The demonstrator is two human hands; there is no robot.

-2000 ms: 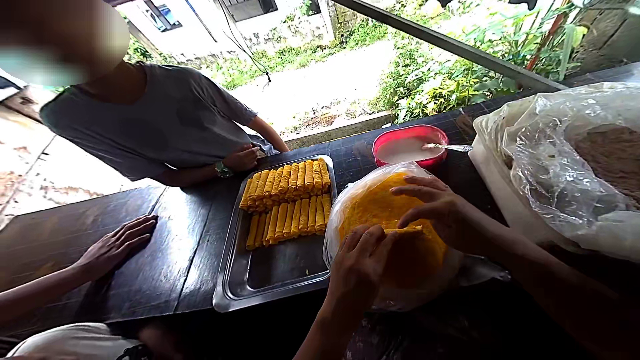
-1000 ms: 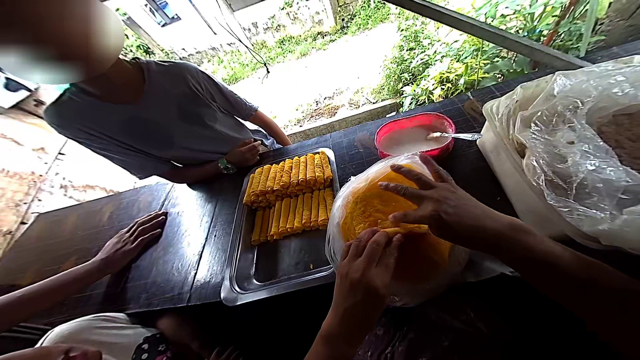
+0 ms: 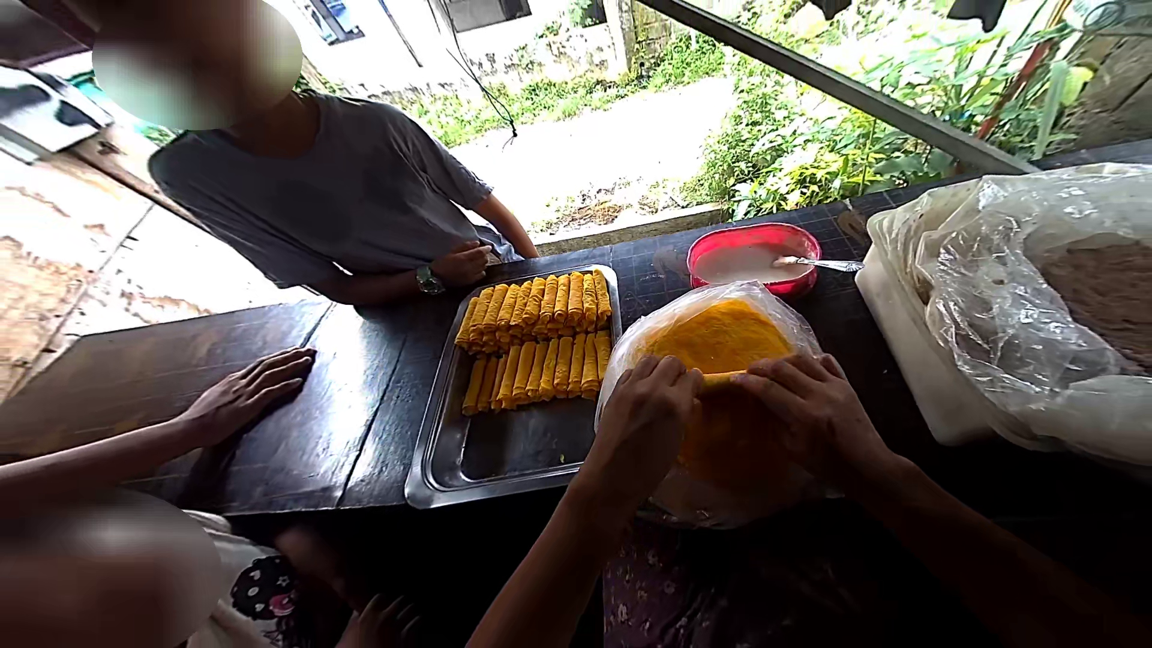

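Both hands hold one thin yellow-orange wrapper roll (image 3: 720, 381) over a stack of round orange wrappers (image 3: 720, 335) in a clear plastic bag (image 3: 643, 337). My left hand (image 3: 650, 423) pinches the roll's left end, and my right hand (image 3: 810, 409) has its fingers on the right end. To the left, a metal tray (image 3: 432, 441) bears two rows of finished yellow rolls (image 3: 540, 306). Beyond the bag stands a pink-red bowl (image 3: 801, 286) of whitish paste with a spoon (image 3: 832, 265) in it.
A white plastic tub (image 3: 927, 369) with brownish filling (image 3: 1102, 292) under clear plastic stands at the right. A person in a grey shirt (image 3: 360, 180) leans on the dark table (image 3: 297, 414) across from me. Another person's hand (image 3: 256, 391) lies flat at the left.
My right hand has come down from above the wrappers to the right end of the roll, its fingers now curled instead of spread. My left hand still holds the left end.
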